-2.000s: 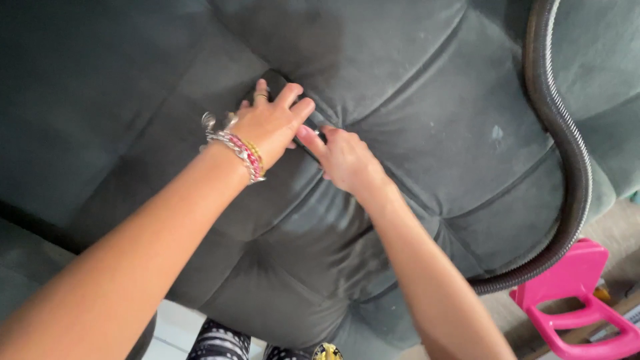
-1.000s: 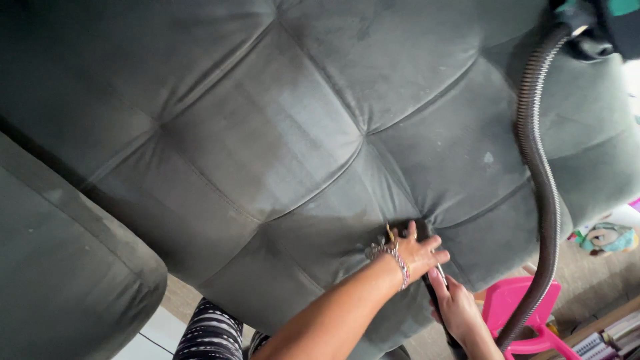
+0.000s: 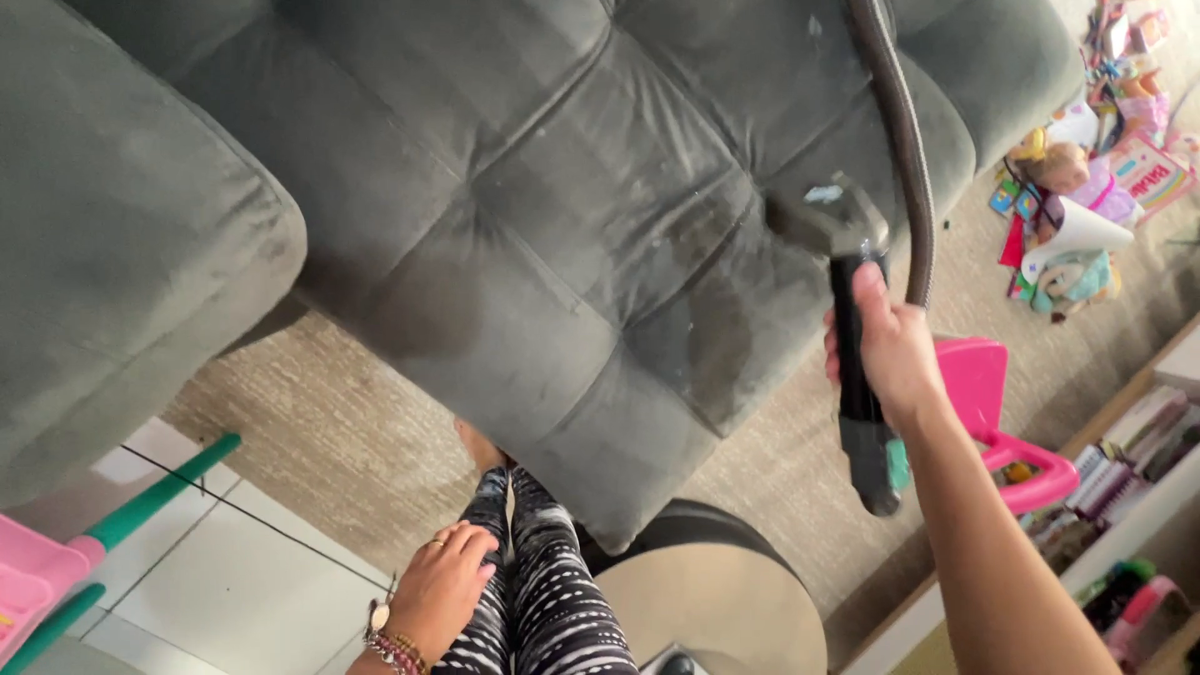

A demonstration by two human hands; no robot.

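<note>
My right hand [image 3: 891, 347] grips the black handle of an upholstery cleaning nozzle [image 3: 848, 309]. Its clear plastic head [image 3: 834, 220] is over the right part of a grey tufted sofa seat [image 3: 525, 234]; whether it touches the fabric I cannot tell. A ribbed grey hose [image 3: 905, 141] runs behind it across the sofa's right part. Darker, damp-looking patches mark the fabric. My left hand [image 3: 445, 581], with a ring, a watch and bracelets at the wrist, is near my patterned leggings [image 3: 562, 600] and holds nothing visible; its fingers are loosely together.
A grey cushion or armrest [image 3: 122, 234] fills the left. Below the seat is a round table [image 3: 717, 609]. At right are a pink plastic chair [image 3: 975, 384], a shelf with books [image 3: 1106, 483] and piled dolls and toys [image 3: 1078, 206] on the floor. Pink-and-green furniture [image 3: 159, 492] stands lower left.
Both hands were together at the nozzle on the seat. My left hand has let go and moved down to my legs, while my right hand holds the nozzle farther right. The view has shifted.
</note>
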